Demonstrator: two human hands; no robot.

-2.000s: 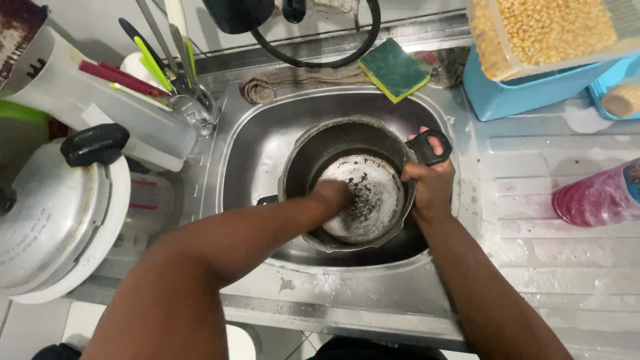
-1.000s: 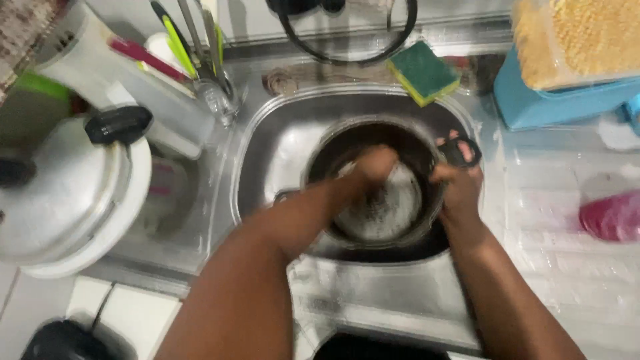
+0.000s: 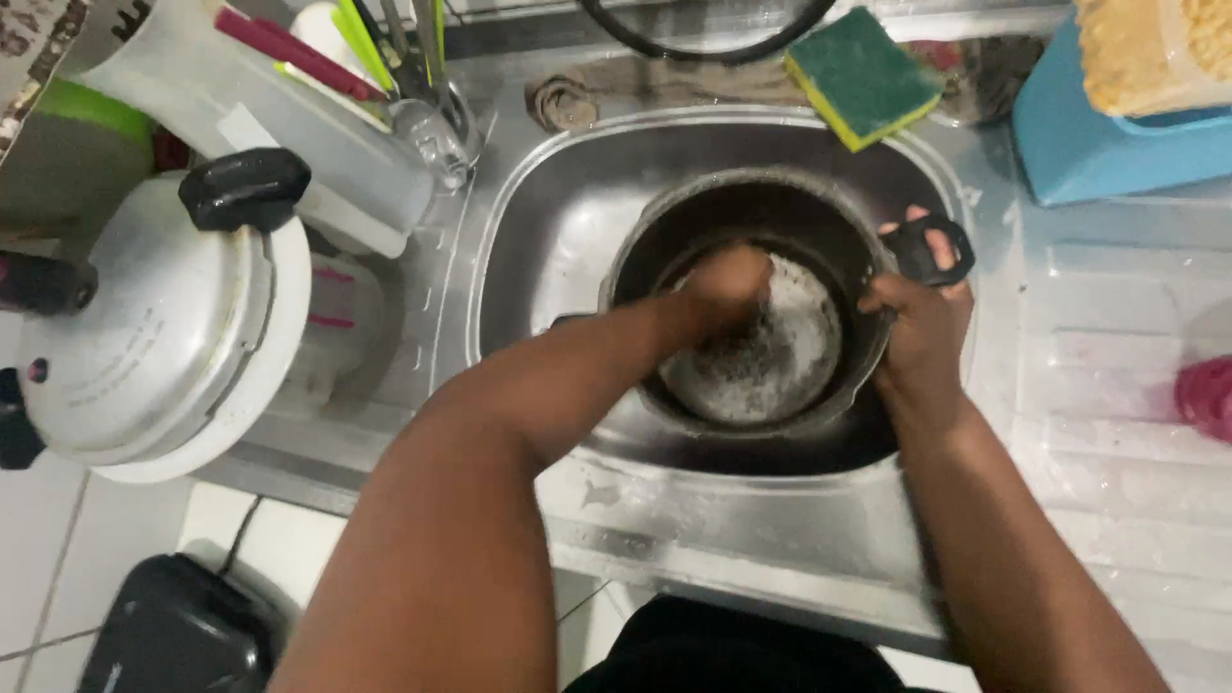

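A metal pot [image 3: 626, 250] with black side handles sits tilted in the stainless steel sink basin [image 3: 539, 221]. Its inner floor is pale with dark burnt-looking residue. Inside it is my left hand [image 3: 727, 289], blurred and low near the floor; whether it holds something is hidden. My right hand [image 3: 919, 308] grips the pot's rim and black handle on the right side. A green and yellow sponge [image 3: 863, 79] lies on the sink's back edge, and a rolled brown cloth [image 3: 561, 103] is left of it.
At the left, a pressure cooker lid [image 3: 144, 327] rests on a white round item, beside a translucent container [image 3: 260, 106] and upright utensils. A blue container [image 3: 1097, 144] with corn kernels above it stands at the back right. A pink item [image 3: 1205, 397] is on the ribbed drainboard.
My left hand has moved about inside the pot, against its floor and far inner side. My right hand keeps its hold on the handle side. The view has shifted slightly.
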